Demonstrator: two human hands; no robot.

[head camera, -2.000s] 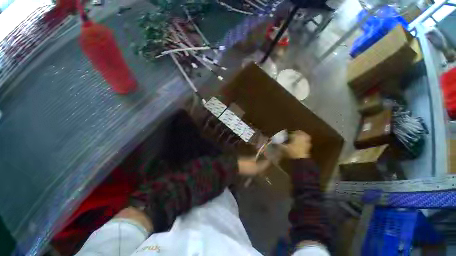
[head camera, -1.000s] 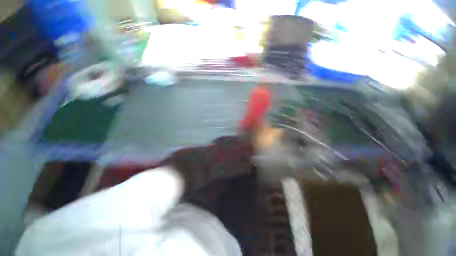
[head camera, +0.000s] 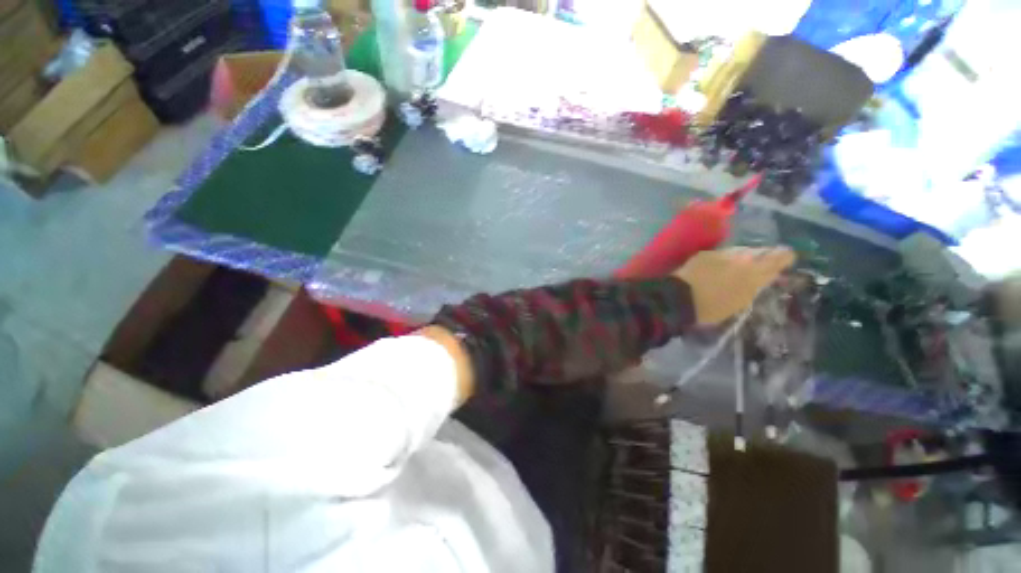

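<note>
My left hand [head camera: 733, 282] reaches over the wired circuit boards [head camera: 784, 319] at the right part of the bench. Its fingers are blurred against the boards, so I cannot tell if they grip one. White leads hang from the boards over the bench edge. The red glue bottle [head camera: 685, 237] lies on the grey mat [head camera: 481, 213] just behind my left hand and forearm, its nozzle pointing to the upper right. The white pad strip [head camera: 687, 498] runs along the edge of the brown carton [head camera: 773, 509] below the bench. My right hand is out of the picture.
A tape or wire reel [head camera: 333, 109] stands at the back left, with clear bottles nearby. A crumpled tissue [head camera: 470, 133] lies on the mat. A white tray [head camera: 549, 69] and dark components [head camera: 765, 140] are at the far side. Another open carton [head camera: 202, 330] is below the bench at left.
The view has swung so the bench lies across the front. My left hand has moved from the carton to the boards on the bench. My right hand has left the picture.
</note>
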